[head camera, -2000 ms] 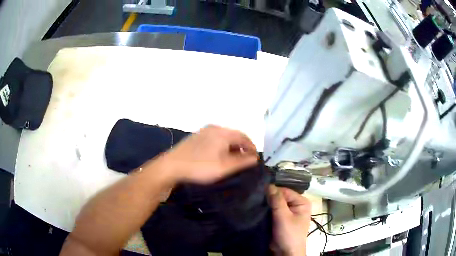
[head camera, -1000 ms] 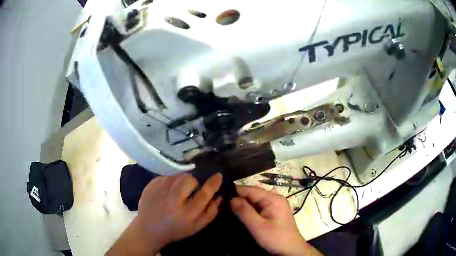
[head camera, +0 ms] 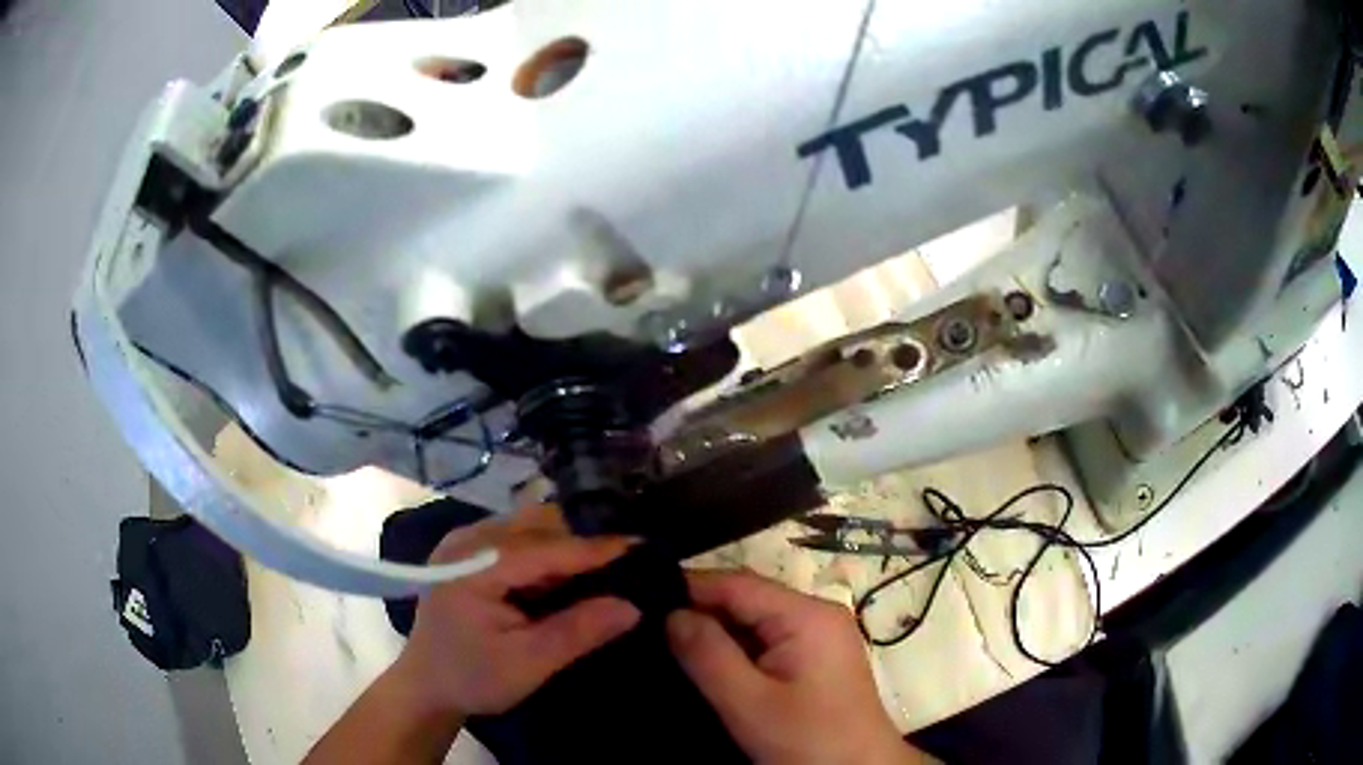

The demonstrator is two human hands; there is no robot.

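Observation:
The black fabric bag (head camera: 598, 688) lies under and between both hands, its upper edge at the needle area below the machine head. My left hand (head camera: 501, 620) pinches the fabric on the left, fingertips by the dark end cover (head camera: 733, 501). My right hand (head camera: 777, 658) pinches the fabric edge on the right, thumb and index finger close together. The thread tension assembly (head camera: 568, 426) sits just above the fingertips. The needle tip and the seam are hidden by dark parts and fabric.
The white sewing machine head (head camera: 673, 165) fills the top. Its curved guard (head camera: 195, 478) reaches down beside my left hand. Thread snips (head camera: 875, 535) with a looped black cord (head camera: 1024, 658) lie right of the hands. A black pouch (head camera: 187, 595) with a white label lies at the left table edge.
Since the first frame, the view has swung to the machine's front and both hands have come together at the needle area. Over the last second, they have kept their pinch with small finger shifts.

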